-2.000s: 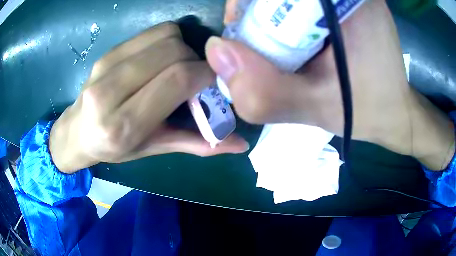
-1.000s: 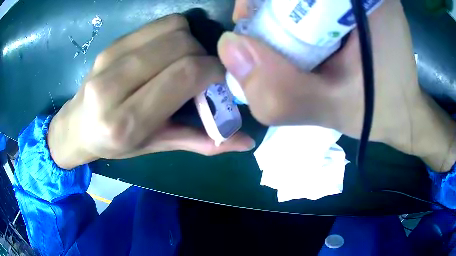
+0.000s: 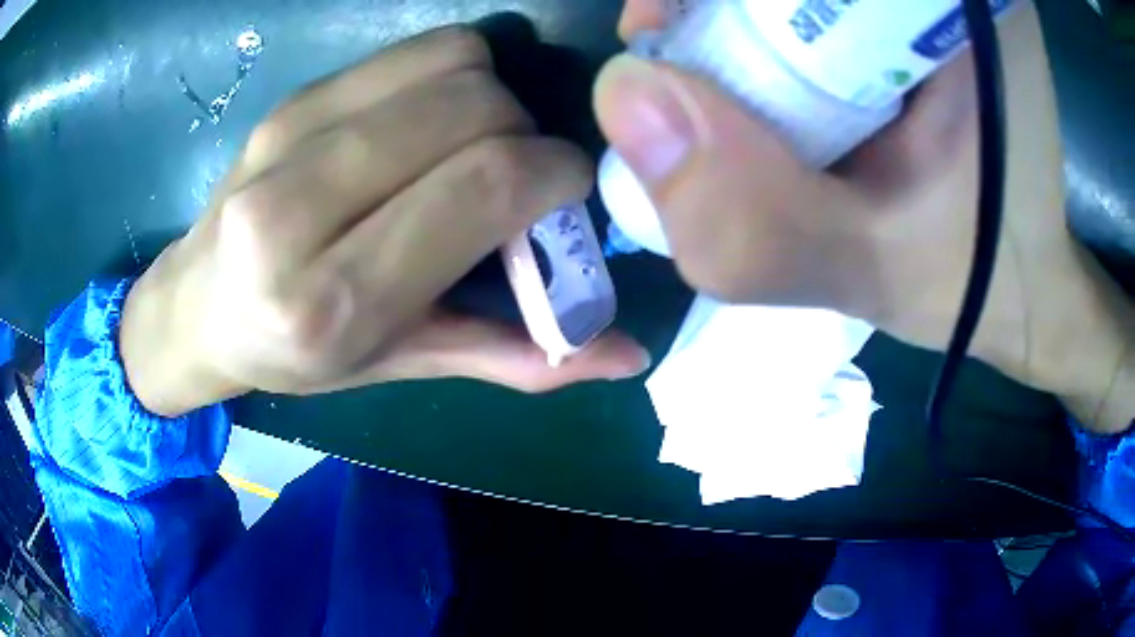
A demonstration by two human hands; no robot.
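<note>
My left hand (image 3: pixel 361 237) holds a small pale pink plastic housing (image 3: pixel 579 299) between thumb and fingers, its hollow side turned toward the syringe. A dark round opening and small dots show inside it. My right hand (image 3: pixel 859 212) is closed around a fat white translucent dispensing syringe (image 3: pixel 784 75) with a printed label and a blue band. The syringe's blue tip (image 3: pixel 619 243) is at the housing's right edge; whether it touches cannot be told. No glue drop can be made out.
White wiping paper (image 3: pixel 772 411) lies on the dark green bench (image 3: pixel 523 460) below my right hand. A black cord (image 3: pixel 987 187) hangs in front of my right hand. Whitish residue (image 3: pixel 222 100) marks the bench at upper left. Blue-clothed legs (image 3: pixel 286 548) are below the bench edge.
The right hand and syringe have moved right, and the tip has drawn back from inside the housing to its edge. The left hand and housing have shifted slightly right.
</note>
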